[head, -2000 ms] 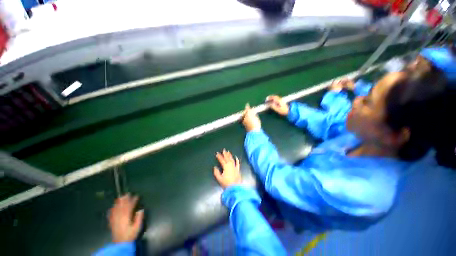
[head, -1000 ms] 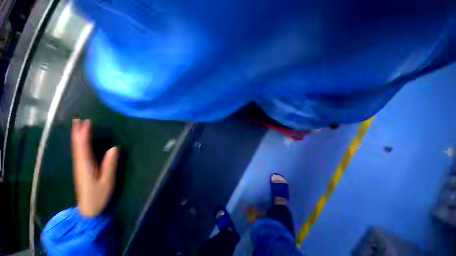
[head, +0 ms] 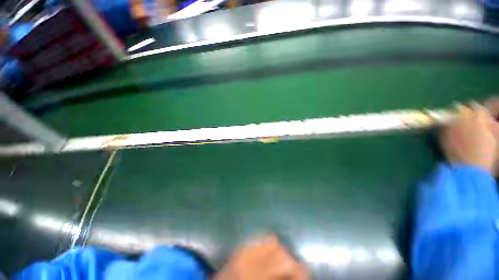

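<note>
My left hand is at the bottom edge, blurred and cut off, over the dark green bench top. Its blue sleeve comes in from the lower left. The fingers are hidden or too blurred to read, and no held object shows. I cannot make out my right hand. The bench has a pale seam running across it at the left.
A chipped white guard rail separates bench and green conveyor belt. A hand, apparently a neighbour's, rests on the rail at right. A grey post stands at left. Red-patterned cartons show at upper left.
The view has swung from the floor and a blue smock back to the bench and belt. The wearer's spread hand seen earlier over the bench is replaced by a blurred hand at the bottom edge.
</note>
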